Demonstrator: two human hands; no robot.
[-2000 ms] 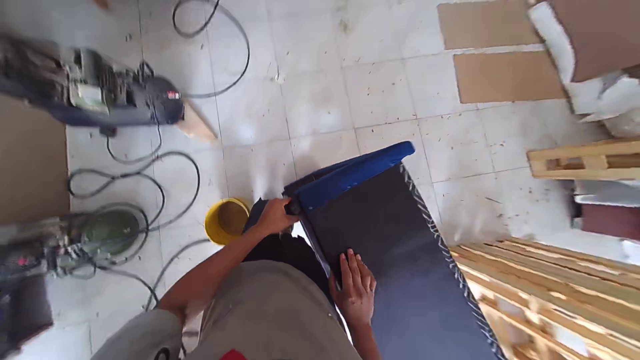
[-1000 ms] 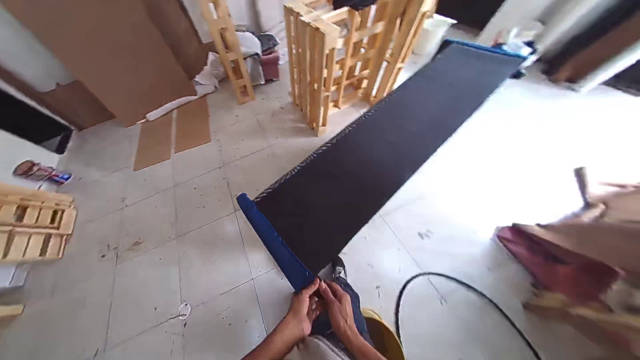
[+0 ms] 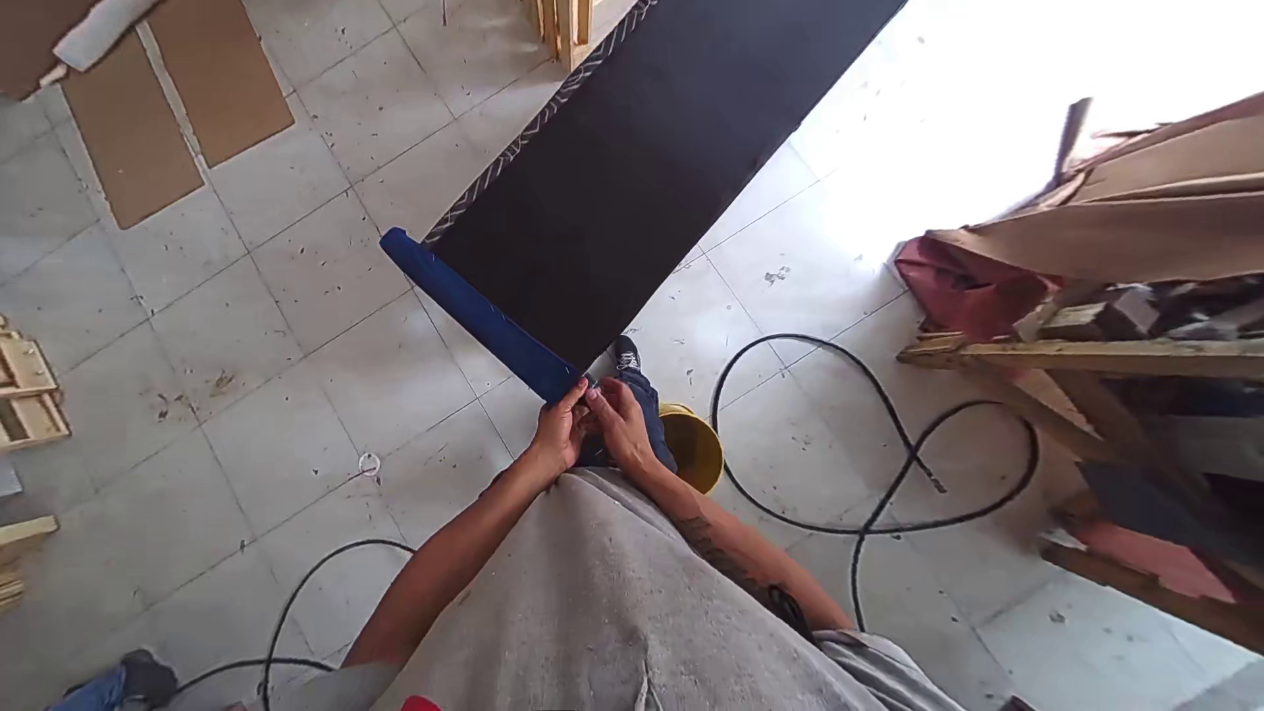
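A long panel covered in black fabric point(image 3: 612, 168) stretches from the top right down to my hands. Blue fabric point(image 3: 484, 316) wraps its near end, and a patterned strip point(image 3: 543, 118) runs along its left side. My left hand point(image 3: 560, 430) grips the blue fabric at the panel's near corner, thumb toward the edge. Close against it, my right hand point(image 3: 620, 425) has its fingers bent at the same corner; whether it pinches the fabric is hidden. A yellow bucket point(image 3: 693, 449) stands just right of my right hand, beside my leg.
A black hose point(image 3: 859, 531) loops over the tiled floor at the right. Wooden racks with fabric and scraps point(image 3: 1096, 351) stand along the right side. Brown board pieces point(image 3: 133, 148) lie at the upper left. Part of a wooden frame point(image 3: 563, 30) shows at the top. Someone's shoe point(image 3: 148, 676) is at the lower left.
Two seconds ago my right hand lay flat on the black panel; now it is beside my left hand at the blue-covered corner. The view has turned a lot.
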